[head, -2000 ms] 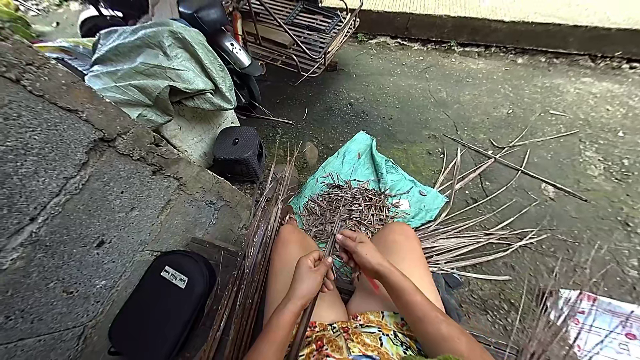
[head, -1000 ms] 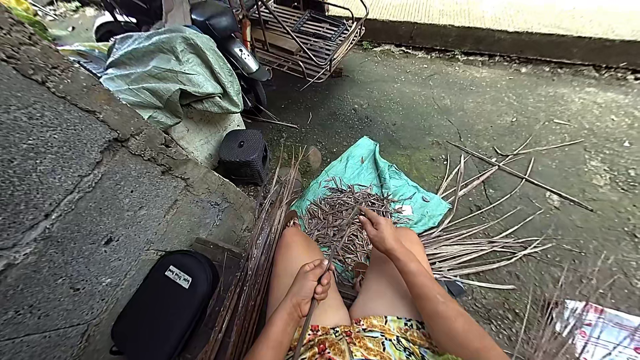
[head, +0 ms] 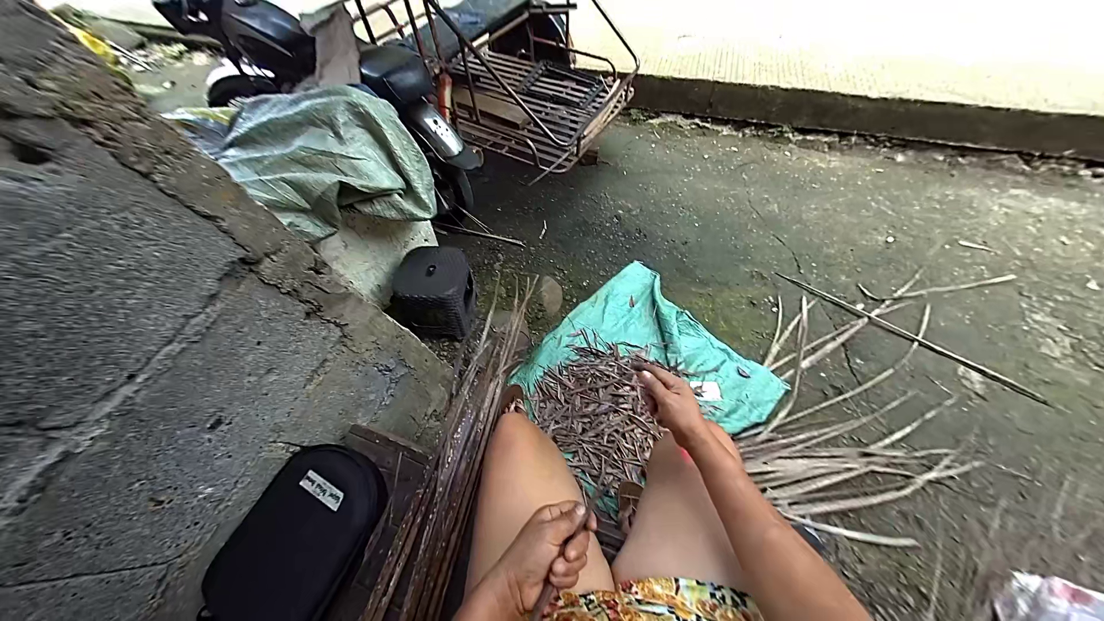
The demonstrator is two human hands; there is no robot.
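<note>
My left hand (head: 548,552), low over my lap, is closed around a thin dark strip of dried leaf or stalk (head: 580,539). Farther forward, my right hand (head: 668,398) hovers at the right side of a heap of short dry brown pieces (head: 595,410); its fingertips are pinched, and a small dark piece seems to show at them. The heap lies on a green woven plastic sack (head: 634,297) spread on the ground beyond my knees. Long dark dried strips (head: 440,492) lie in a bundle beside my left leg. Pale long dry strips (head: 845,474) fan out to the right.
A black zippered case (head: 297,535) rests at lower left beside a concrete block wall (head: 172,362). A black plastic stool (head: 434,289) stands ahead of the wall's end. Beyond are a grey-green tarp (head: 336,155), a motorcycle (head: 397,73) and its metal sidecar frame (head: 535,95). One long stick (head: 914,338) lies right.
My hands were close together over my lap two seconds ago. My right hand has since moved forward, away from the left, to the heap. My left hand has kept its hold on the strip.
</note>
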